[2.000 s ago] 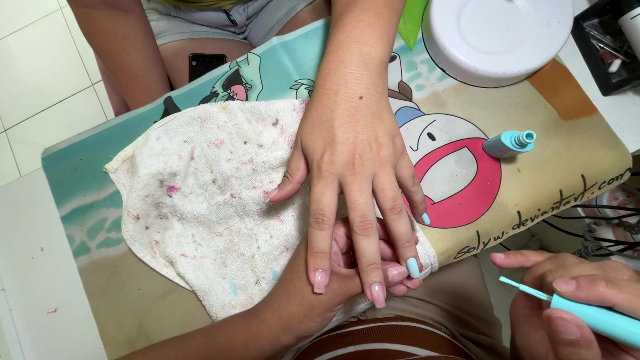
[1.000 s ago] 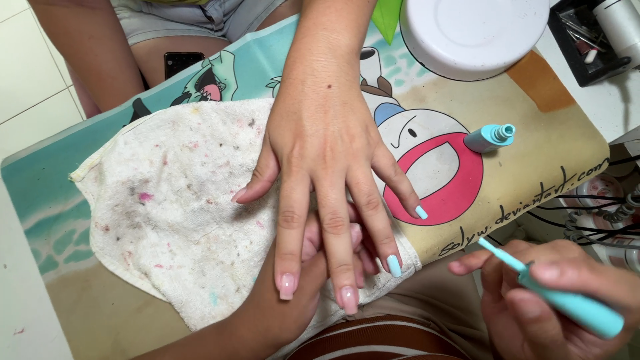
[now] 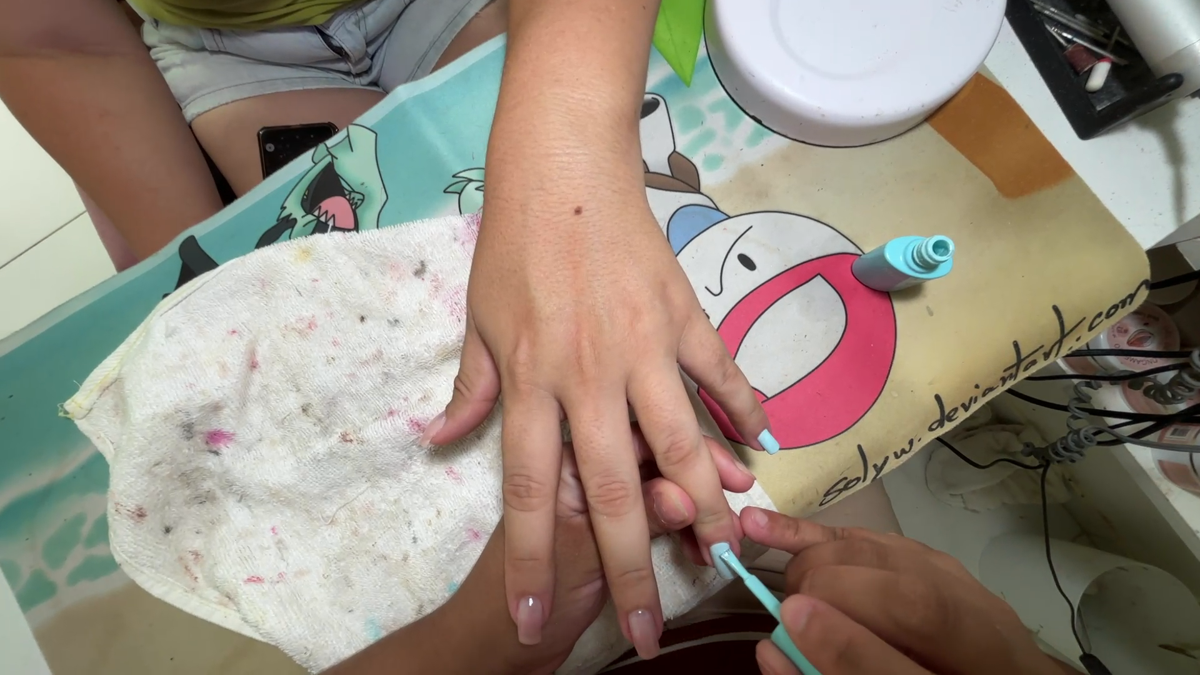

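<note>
My right hand (image 3: 881, 600) holds a light-blue nail polish brush (image 3: 764, 595) by its cap, and the bristles touch the ring fingernail (image 3: 720, 553) of another person's hand (image 3: 581, 328). That nail and the little fingernail (image 3: 769, 441) are light blue; the other two fingertips show pinkish, unpainted-looking nails. My left hand (image 3: 572, 534) is beneath that hand, mostly hidden, with its fingers around the ring finger from below. An uncapped light-blue polish bottle (image 3: 891, 264) stands on the printed mat. A stained white towel (image 3: 309, 422) lies under the hands.
The printed mat (image 3: 984, 272) covers the table. A round white object (image 3: 853, 56) stands at the back beside a black tray (image 3: 1078, 66) of small tools. Cables (image 3: 1078, 412) hang at the right edge. The seated person's legs (image 3: 244, 141) and a phone (image 3: 291, 145) are beyond the mat.
My right hand has moved left, bringing the brush from beside the other person's hand onto the ring fingernail. The view has shifted closer to the hands.
</note>
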